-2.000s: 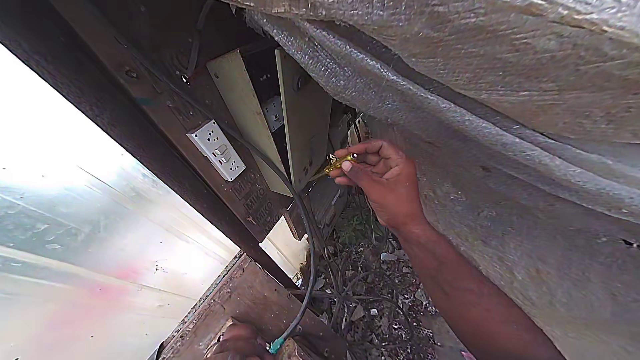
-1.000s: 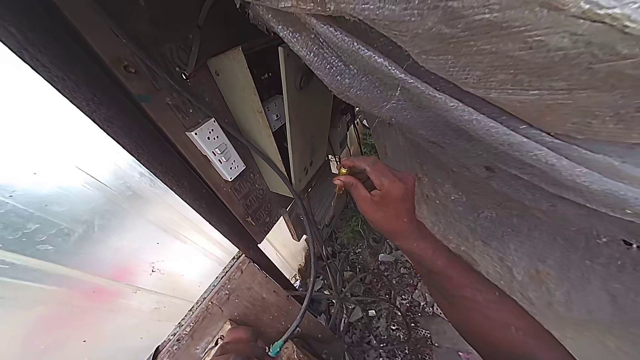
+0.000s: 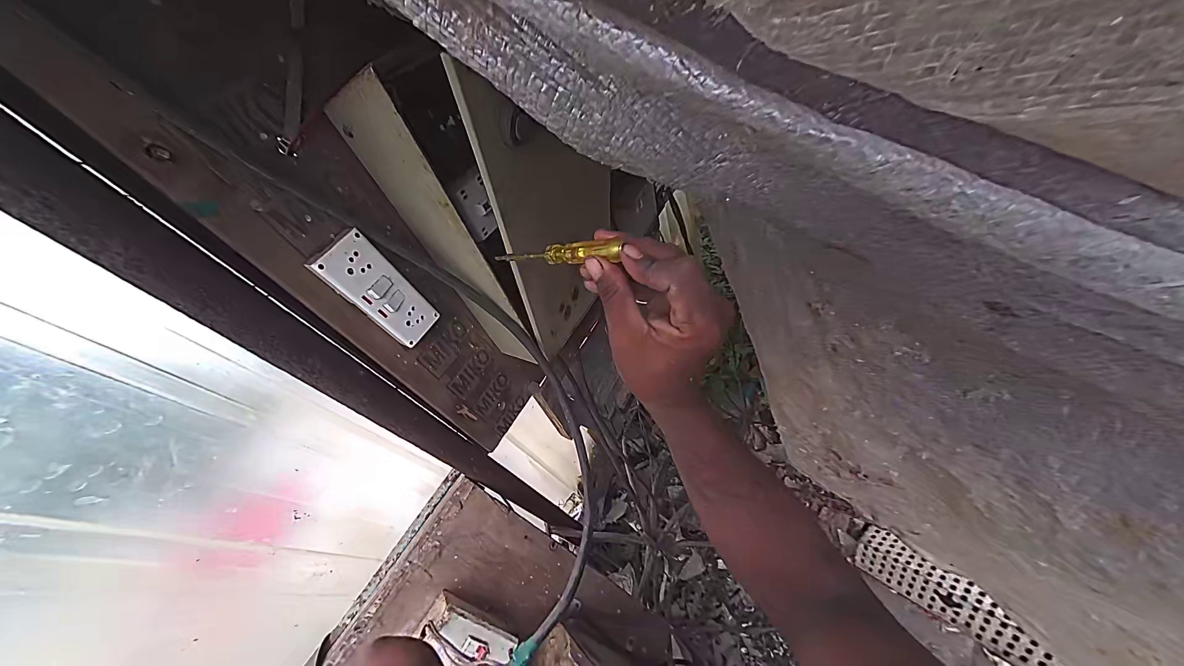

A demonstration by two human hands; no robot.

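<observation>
My right hand (image 3: 661,310) grips a screwdriver with a transparent yellow handle (image 3: 585,252), its shaft pointing left across the edge of a pale box cover (image 3: 546,213). Behind that cover, a grey switch or socket unit (image 3: 474,205) shows inside the box. To the left, a white double socket plate with switches (image 3: 373,289) is fixed to a brown board. Only a small part of my left hand (image 3: 398,651) shows at the bottom edge, beside a small white electrical fitting (image 3: 474,638) and a cable's green-taped end (image 3: 524,651); its grip cannot be made out.
A grey cable (image 3: 581,481) curves down past the box. A draped woven tarpaulin (image 3: 925,305) covers the right side. Dark metal framing (image 3: 231,314) runs diagonally beside translucent sheeting (image 3: 185,481). Rubble and leaves (image 3: 689,564) lie below, near a perforated strip (image 3: 943,587).
From a second ago, my right hand has turned so that the screwdriver points left across the box cover. The view has shifted somewhat, and less of my left hand shows.
</observation>
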